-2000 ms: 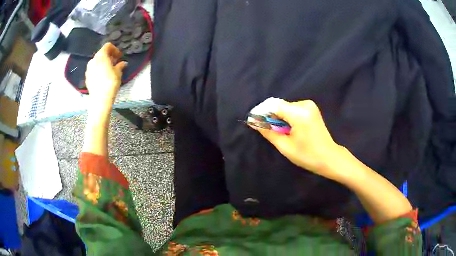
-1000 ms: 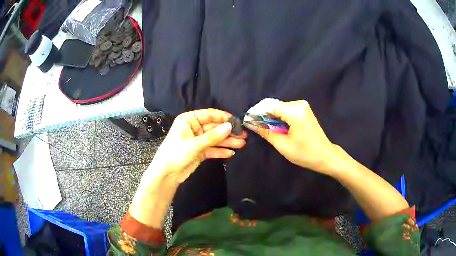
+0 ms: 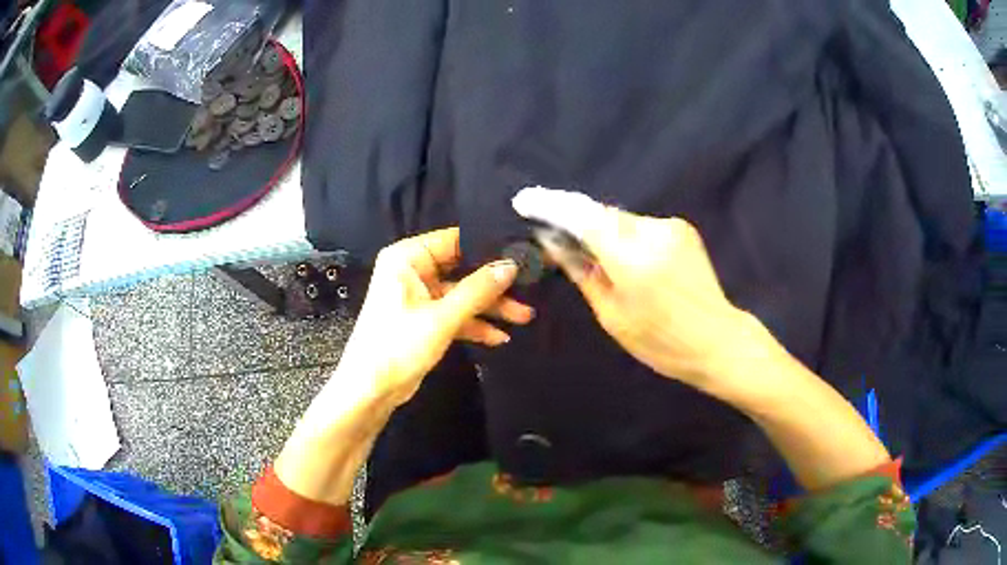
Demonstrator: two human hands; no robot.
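A black coat (image 3: pixel 685 132) fills the middle of the view. A dark button (image 3: pixel 526 263) is at the thumb tip of my left hand (image 3: pixel 414 309), over the coat's front edge. Some of my left fingers are behind the cloth edge. My right hand (image 3: pixel 663 292) is just right of the button, closed around the thread snips (image 3: pixel 569 252), which are blurred. A white wrap (image 3: pixel 552 205) covers a right finger. No needle or thread can be made out.
A pile of buttons (image 3: pixel 261 116) lies on a round black piece with red rim (image 3: pixel 210 224), beside a plastic bag (image 3: pixel 190 50), a white-and-black spool (image 3: pixel 80 114) and a dark pad (image 3: pixel 155 121). Blue crates (image 3: pixel 144 510) stand low at both sides.
My left hand came from the button pile to the coat's edge with a button, and its fingers now go behind the edge. My right hand has turned slightly and its wrapped finger is raised.
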